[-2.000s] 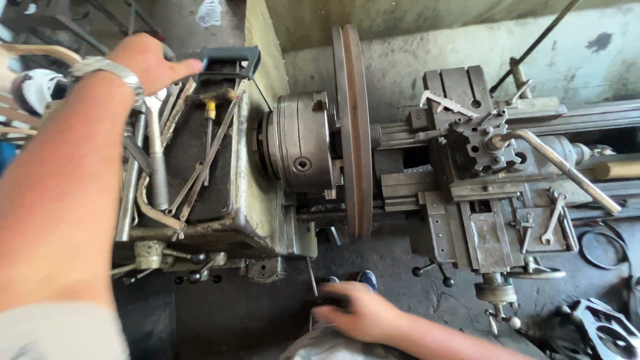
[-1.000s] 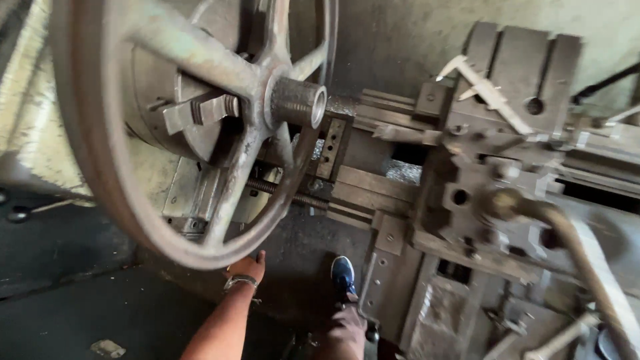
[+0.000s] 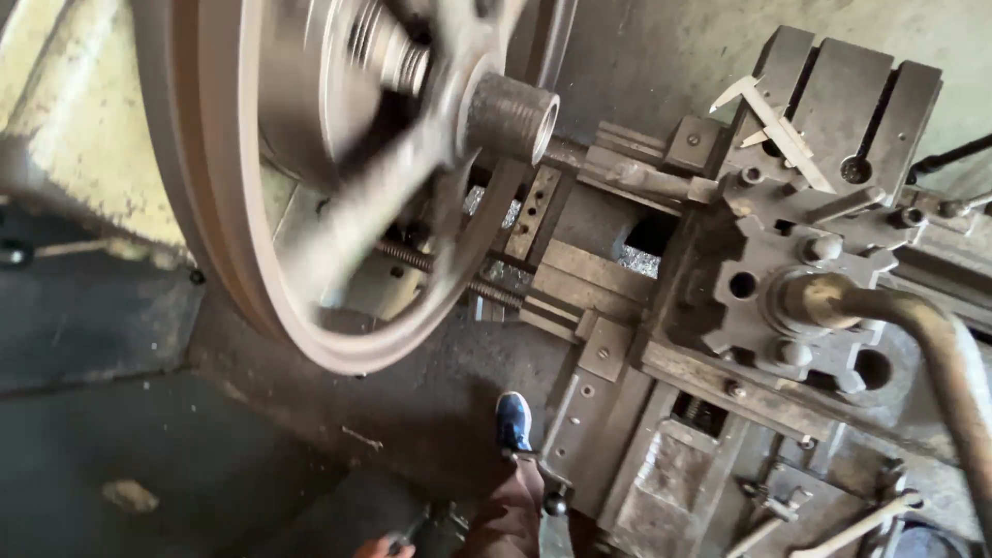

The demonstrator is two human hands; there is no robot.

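At the bottom edge, what looks like my left hand [image 3: 381,547] shows only as a few fingers, beside a dark lever [image 3: 434,515]. Whether it grips the lever cannot be told. My right hand is out of view. A large spoked metal wheel [image 3: 353,353] stands on the lathe chuck [image 3: 298,101], its spokes blurred by motion. The threaded end of its hub [image 3: 508,116] points toward the tool post [image 3: 814,310], which carries a long curved handle [image 3: 922,318]. A vernier caliper [image 3: 783,136] lies on the slotted block behind the tool post.
Lathe bed ways [image 3: 593,279] and a lead screw [image 3: 496,294] run below the wheel. An open-end wrench [image 3: 860,527] lies at the lower right. A ball-ended lever [image 3: 556,502] stands beside my leg and blue shoe [image 3: 513,422]. Metal chips show between the ways.
My left hand, with a band at the wrist, was below the wheel rim a second ago; now only fingers show at the bottom edge. The spokes have become strongly blurred, so the wheel is turning.
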